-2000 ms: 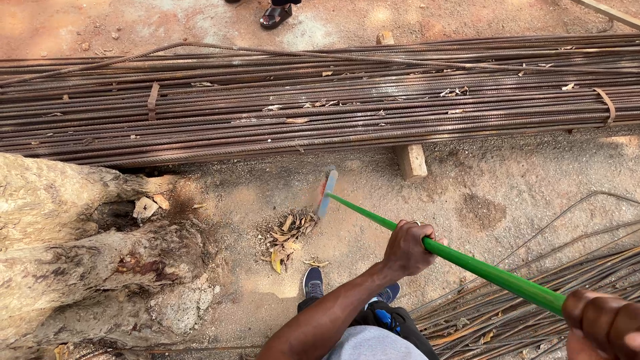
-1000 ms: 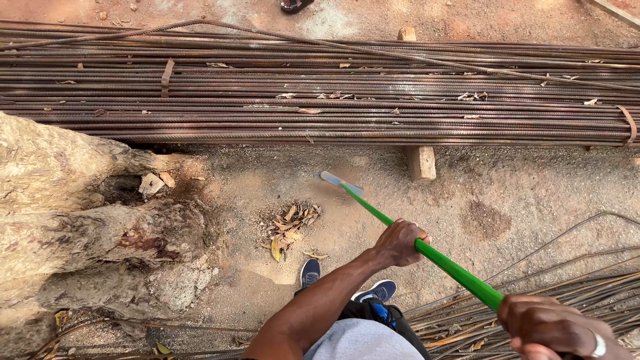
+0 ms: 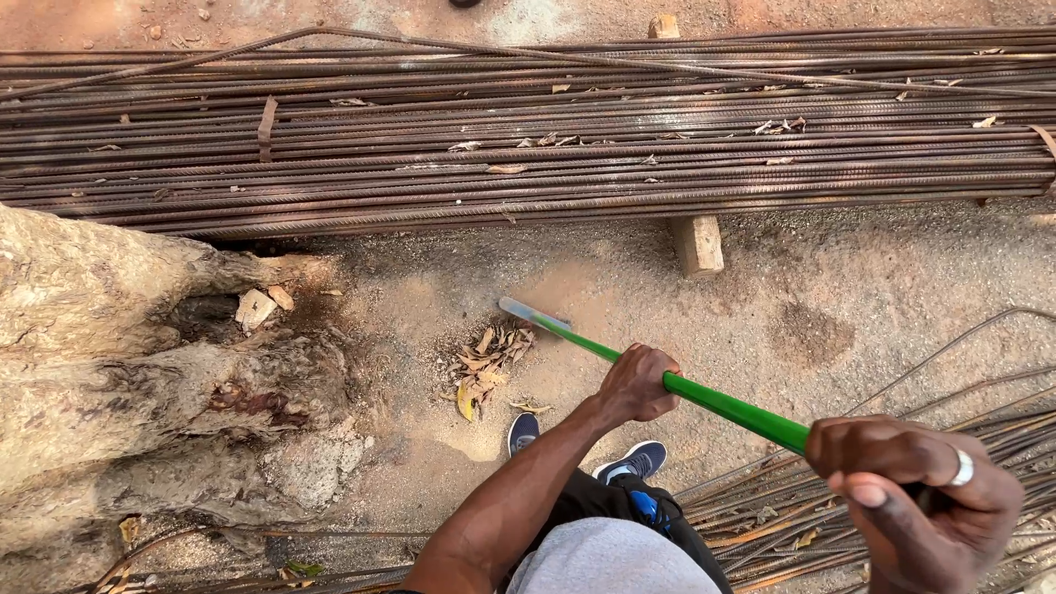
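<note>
My left hand (image 3: 639,384) grips the lower part of a long green broom handle (image 3: 738,412). My right hand (image 3: 916,491), with a ring on one finger, is closed around its upper end, nearer the camera. The blurred, pale broom head (image 3: 534,316) is on the sandy ground at the upper right edge of a small pile of dry leaves (image 3: 487,363). A yellowish leaf lies at the pile's lower end. Both of my shoes (image 3: 631,462) are just below and right of the pile.
A long bundle of ribbed steel rebar (image 3: 495,157) crosses the top, resting on a wooden block (image 3: 699,246). A thick tree trunk base (image 3: 148,363) stands at left. More thin bars (image 3: 973,462) lie at lower right, partly behind my right hand. Part of a dark shoe shows at the top edge.
Since a second ago the broom head has come closer to the leaf pile, from further up and right. Both hands have stayed on the handle. The other person's shoe now shows less.
</note>
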